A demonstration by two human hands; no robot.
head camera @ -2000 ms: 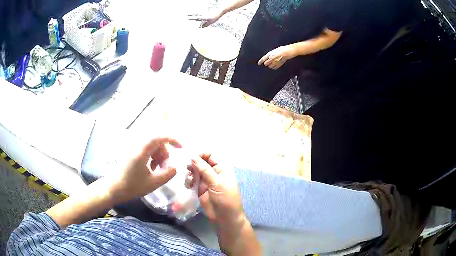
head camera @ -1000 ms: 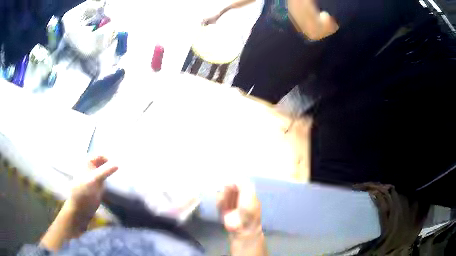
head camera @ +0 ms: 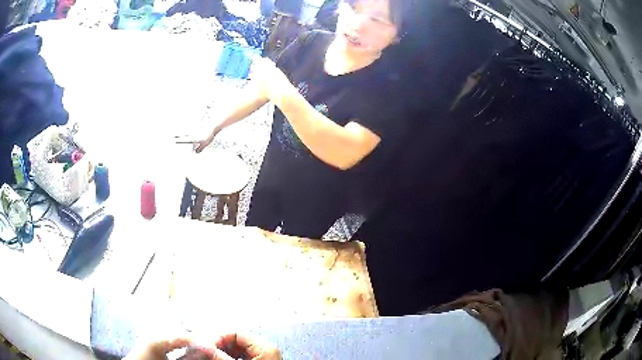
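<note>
My left hand (head camera: 158, 349) and my right hand (head camera: 246, 347) are close together at the bottom edge, both cut off and washed out by glare. A small pale patch shows between them; I cannot tell what it is or whether either hand grips it. In front of them is a pale bench top with a worn brown board (head camera: 338, 278) at its far right part. A thin dark rod or slit (head camera: 143, 273) shows on the bench.
A pink thread cone (head camera: 148, 200), a blue cone (head camera: 102, 181) and a white basket (head camera: 60, 169) are at the left, near tangled cables. A round-topped stool (head camera: 218, 173) is beyond. A person in black (head camera: 317, 126) stands across the bench, one arm raised near a blue rectangular item (head camera: 234, 61).
The view has tilted up, showing the person's upper body. My hands were around a clear bag, then moved apart, and are now close together at the bottom edge. The person's arm is now raised.
</note>
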